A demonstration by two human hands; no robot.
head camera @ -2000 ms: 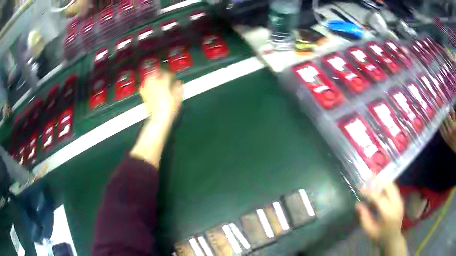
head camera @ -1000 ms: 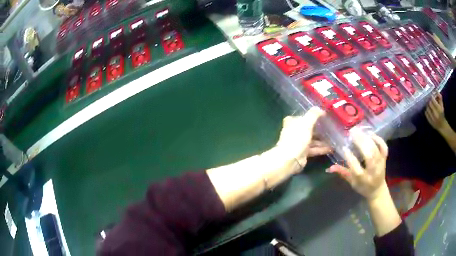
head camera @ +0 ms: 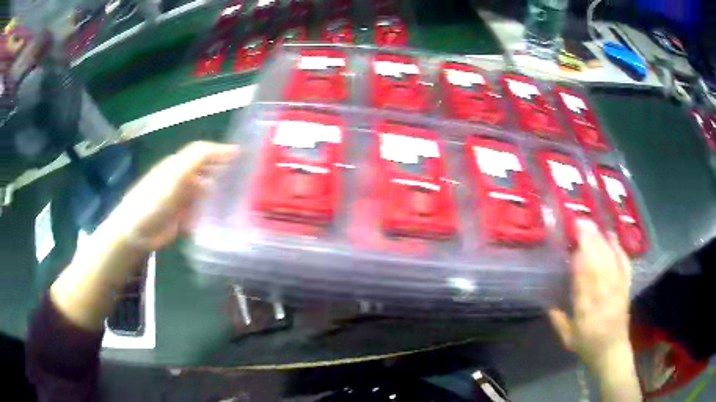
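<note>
A stack of clear blister trays [head camera: 377, 271] is held in front of me above the green bench, blurred by motion. It carries two rows of red phones, back side up with white labels, such as this feature phone [head camera: 416, 184]. My left hand [head camera: 177, 192] grips the tray's left end. My right hand [head camera: 593, 294] grips its right front corner, fingers on the rim beside a phone. Loose phone batteries [head camera: 259, 310] show partly under the tray's front edge; the tray hides the rest.
More red phones [head camera: 337, 31] lie behind a white strip [head camera: 184, 112] at the far side. A water bottle [head camera: 546, 27] and bright blue object [head camera: 625, 60] are at back right. A black smartphone [head camera: 126, 302] lies on white paper at left. A red stool [head camera: 667, 361] is at lower right.
The tray stack, at the right with both hands at its near left corner a second ago, is now in front of me. My left hand has moved to its left end, my right to the right corner.
</note>
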